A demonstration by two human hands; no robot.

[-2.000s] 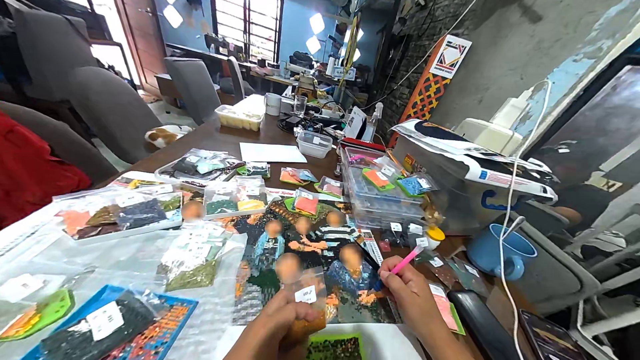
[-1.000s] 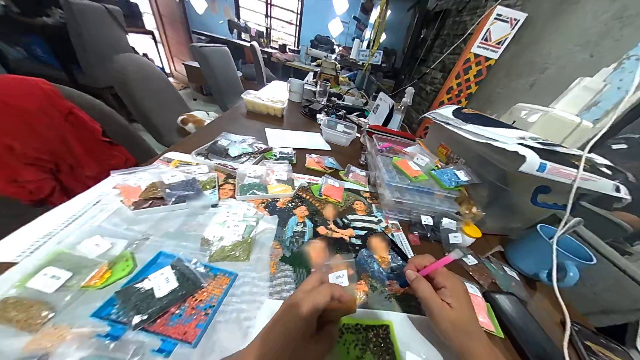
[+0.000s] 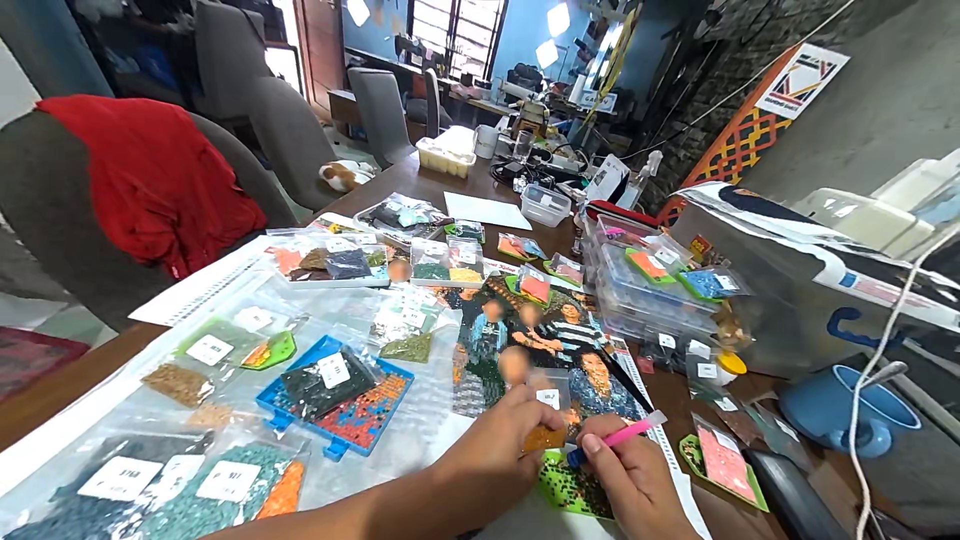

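Note:
My left hand (image 3: 499, 435) pinches a small labelled zip bag of orange-brown beads (image 3: 544, 439) over the lower edge of a diamond painting (image 3: 491, 330) that shows several people. In my right hand (image 3: 634, 469) is a pink diamond-painting pen (image 3: 634, 430), its dark blue end pointing down and left toward the bag. Directly below both hands lies a green tray (image 3: 574, 487) with scattered dark beads. A blue tray (image 3: 397, 405) of red, orange and blue beads is left of my left hand, with a bag of black beads (image 3: 326, 382) on it.
Bags of coloured beads (image 3: 240, 487) cover the table's left side. Stacked clear plastic boxes (image 3: 645, 300) stand right of the painting. A blue mug (image 3: 847, 412) and a hanging white cable (image 3: 862, 420) are at the far right. A red cloth (image 3: 150, 172) hangs over a chair.
The pen's dark end, pointing up and left earlier, now points down and left near the bag. The view has swung toward the left. Both hands keep their hold.

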